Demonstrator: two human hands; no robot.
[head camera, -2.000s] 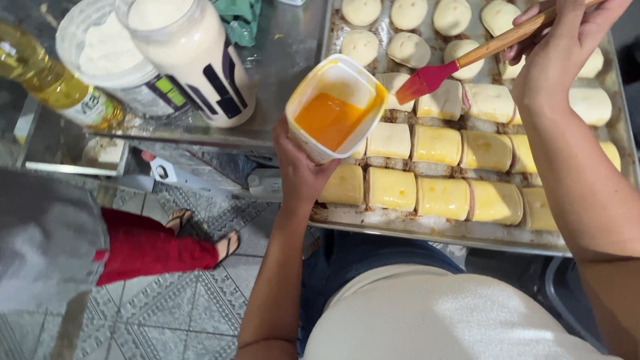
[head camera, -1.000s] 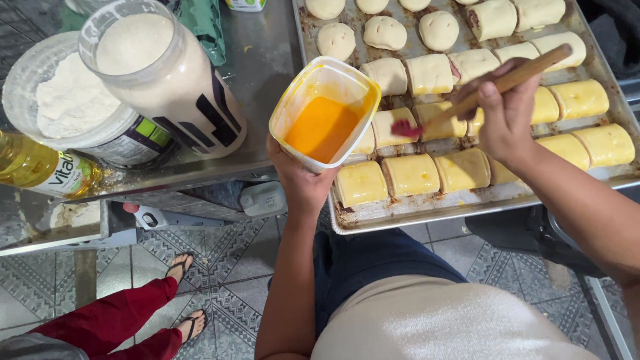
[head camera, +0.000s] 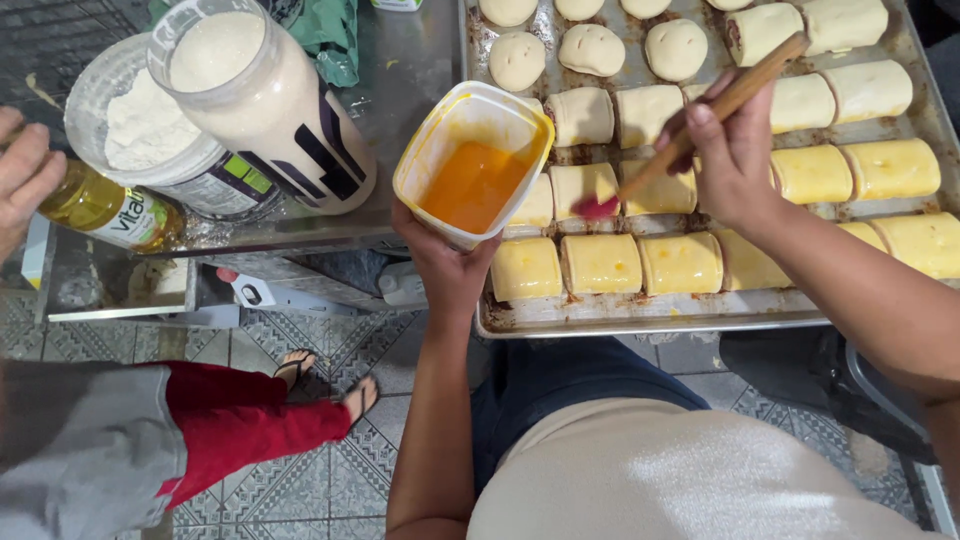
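Observation:
My left hand (head camera: 448, 262) grips a white plastic tub (head camera: 474, 161) with orange-yellow liquid in it, just left of the baking tray's near corner. My right hand (head camera: 724, 150) is closed around the wooden handle of a pastry brush (head camera: 675, 146). The brush's red head (head camera: 596, 207) is at a dough roll in the second row from the near edge. Rows of dough rolls and round buns (head camera: 591, 50) fill the metal baking tray (head camera: 645, 324). The nearest row of rolls (head camera: 681, 262) looks yellow and glossy; the far rolls and buns are pale and matt.
On the metal counter (head camera: 409, 52) at left stand a tall jar of white powder (head camera: 277, 112), a bucket of flour (head camera: 142, 135) and a bottle of oil (head camera: 112, 206). Green plastic (head camera: 330, 37) lies behind them. Another person in red trousers (head camera: 240, 420) stands at left, a hand (head camera: 26, 176) by the bottle.
My right hand has moved the brush from the third row from the near edge down to the second row. The other person's hand has come into view by the oil bottle.

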